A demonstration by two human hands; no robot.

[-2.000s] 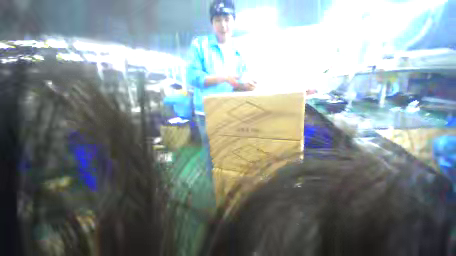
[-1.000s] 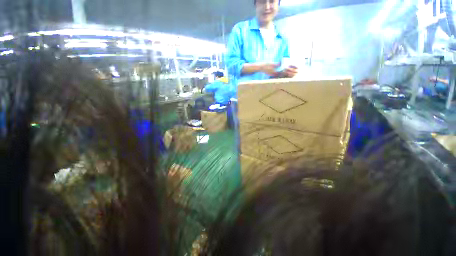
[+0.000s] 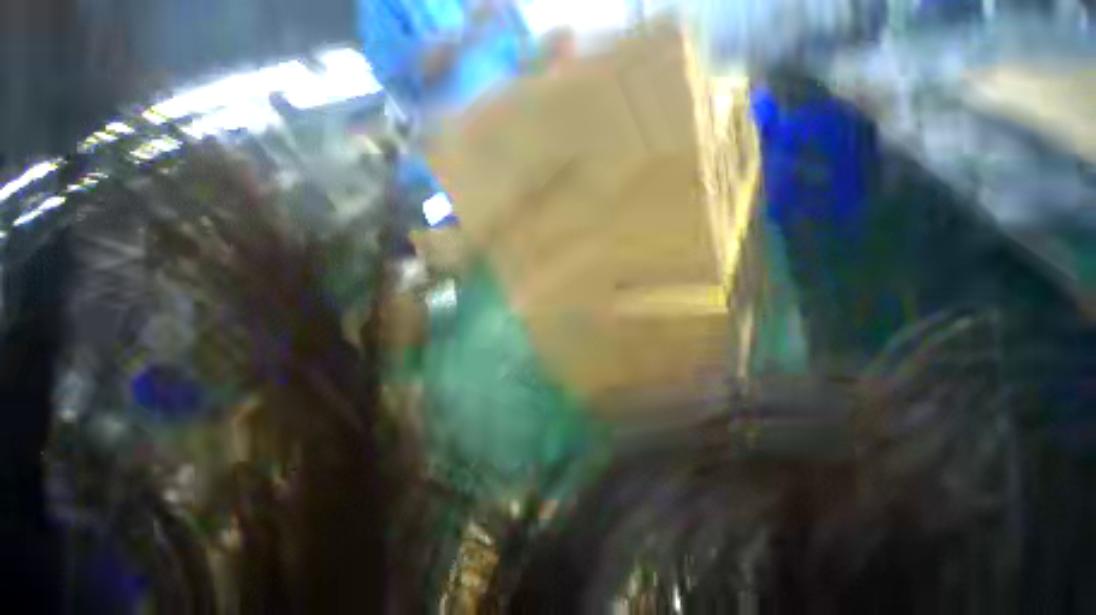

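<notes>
A stack of tan cardboard cartons (image 3: 601,192) stands in front of me, blurred and tilted in the picture. Its front face and narrow right side show. Their printing is too blurred to read now. Dark strands like hair cover the lower part of the picture and hide the foot of the stack. Neither my left hand nor my right hand can be made out.
A person in a light blue smock (image 3: 421,36) is behind the stack, cut off by the top edge. Green floor (image 3: 493,372) shows left of the stack. A deep blue shape (image 3: 823,162) is to its right. A blurred bench surface is at the far right.
The view has tipped and moved downward. The cartons now sit higher and lean in the picture, with more of their right side showing. The person's head has left the frame.
</notes>
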